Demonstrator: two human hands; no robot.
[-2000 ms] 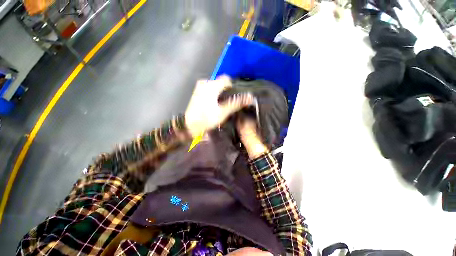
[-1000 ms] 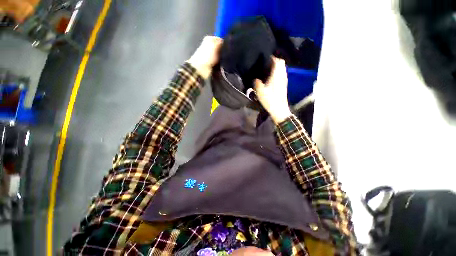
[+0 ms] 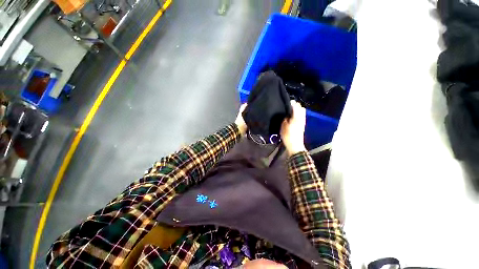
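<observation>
A small black fabric bag [image 3: 268,105] is held up between my two hands, in front of the near edge of the blue tote. It looks full and rounded, with a pale curved zipper line [image 3: 256,138] along its lower side and a small white curved bit beside it. My left hand [image 3: 241,120] grips the bag's left side and is mostly hidden behind it. My right hand [image 3: 295,126] grips the right side, its fingers partly hidden.
The blue plastic tote [image 3: 310,47] holds black pieces and a pale patch. The long white table [image 3: 391,131] runs along the right, with black bags [image 3: 462,94] on its far side and a black loop at the bottom. Grey floor with yellow lines lies left.
Earlier my hands moved in blur over a greyish, wrinkled bag. Its black side now shows, and my hands hold it from both sides. Since the last frame, the bag sits lower in view.
</observation>
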